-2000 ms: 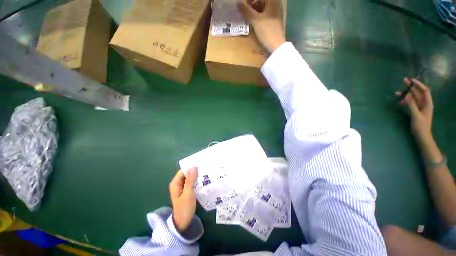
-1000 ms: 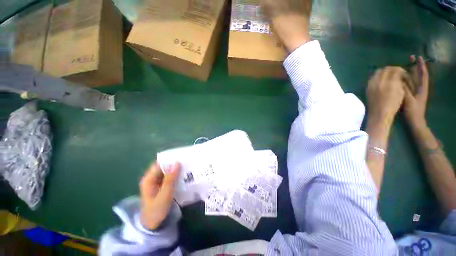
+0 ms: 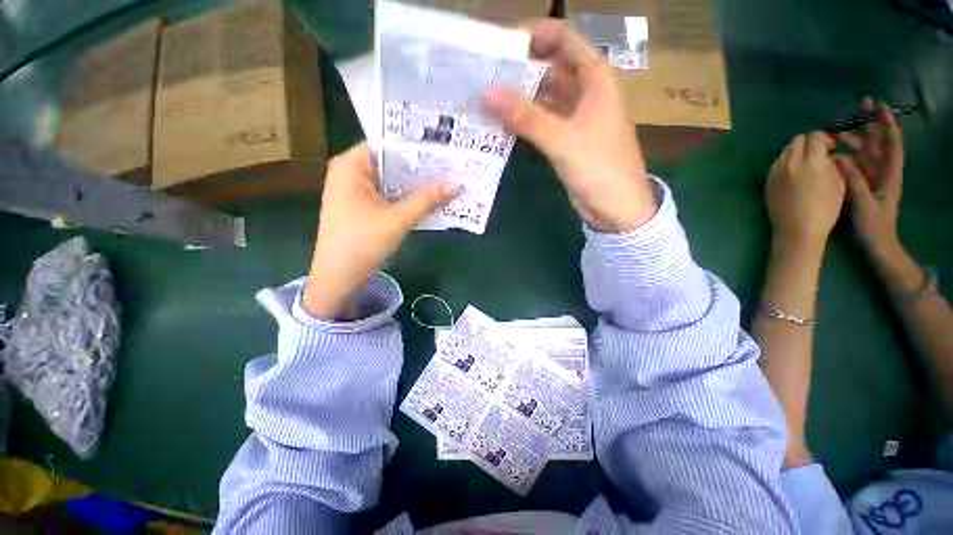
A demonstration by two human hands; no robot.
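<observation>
My left hand (image 3: 366, 219) holds a printed label sheet (image 3: 444, 125) by its lower left part, raised above the bench, with a white sheet behind it. My right hand (image 3: 585, 131) pinches the sheet's right edge between thumb and fingers. A stack of label sheets (image 3: 512, 402) lies on the green bench between my forearms, the top one turned askew. A carton (image 3: 684, 84) at the upper right bears a printed label (image 3: 617, 40). Another carton is mostly hidden behind the raised sheet.
Two cartons (image 3: 225, 105) stand at the upper left, beside a grey metal arm (image 3: 115, 204). A clear bag of lumpy items (image 3: 65, 345) lies left. A thin pale loop (image 3: 432, 310) lies by the stack. Another person's hands (image 3: 831, 193) hold a dark slim tool (image 3: 873, 118) at right.
My right hand has left the labelled carton and taken hold of the sheet. My left hand has lifted the sheet off the stack. The cartons appear farther right in view.
</observation>
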